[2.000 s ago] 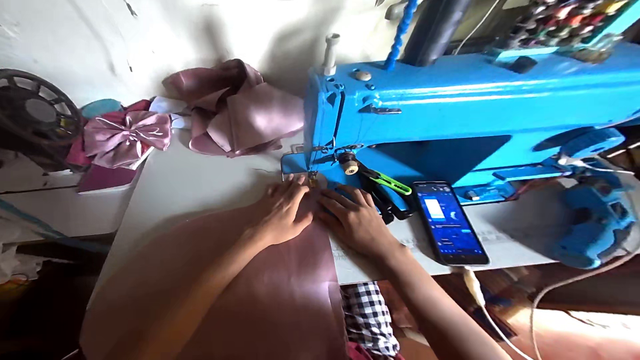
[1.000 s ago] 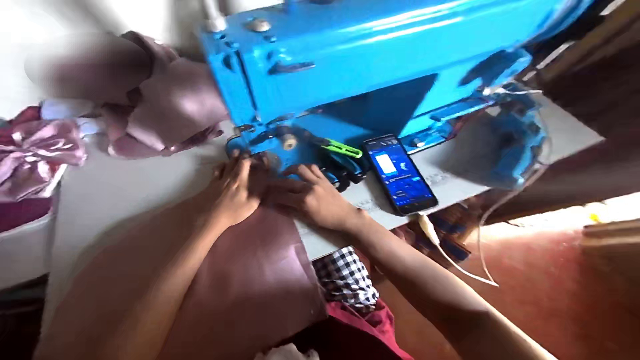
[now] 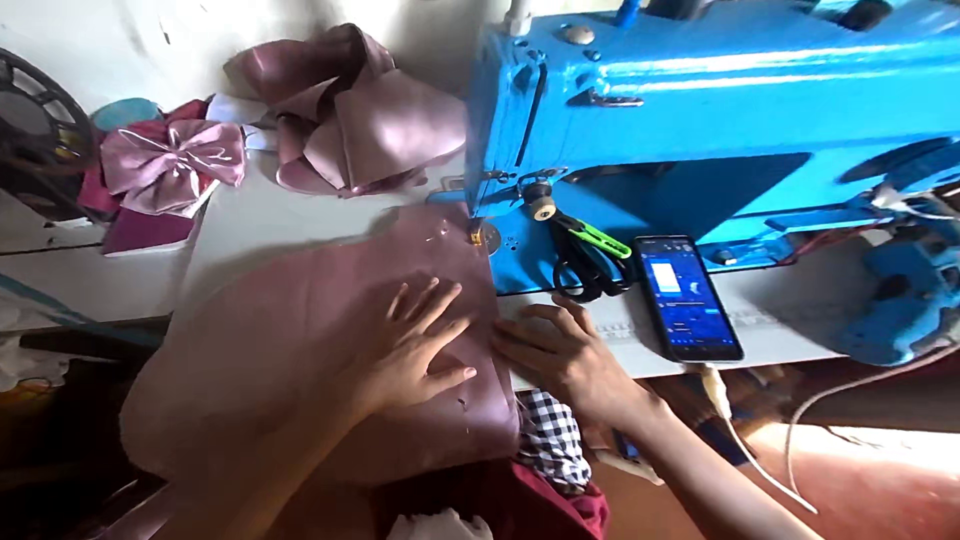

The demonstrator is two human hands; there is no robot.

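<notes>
A large piece of mauve fabric [image 3: 300, 322] lies across the white sewing table, its upper end beside the needle area of a blue sewing machine [image 3: 705, 97]. Flat on the fabric rests my left hand [image 3: 412, 352], fingers spread. My right hand [image 3: 562, 349] is at the fabric's right edge with its fingers bent; whether they pinch the cloth I cannot tell. Black-handled scissors [image 3: 581, 262] and a green thread snipper or cutter [image 3: 600, 238] lie on the machine bed, just above my right hand. The presser foot is partly hidden by the machine head.
A smartphone [image 3: 686, 300] with a white cable [image 3: 716, 394] lies right of the scissors. More mauve fabric [image 3: 397, 127] is heaped at the back, and a shiny pink bow [image 3: 176, 161] sits at the left. A black handwheel [image 3: 37, 112] stands far left. Checked cloth [image 3: 555, 442] hangs below the table edge.
Both hands have moved back from the needle area toward the near part of the fabric. My left hand now lies spread on the cloth. The view has shifted between frames.
</notes>
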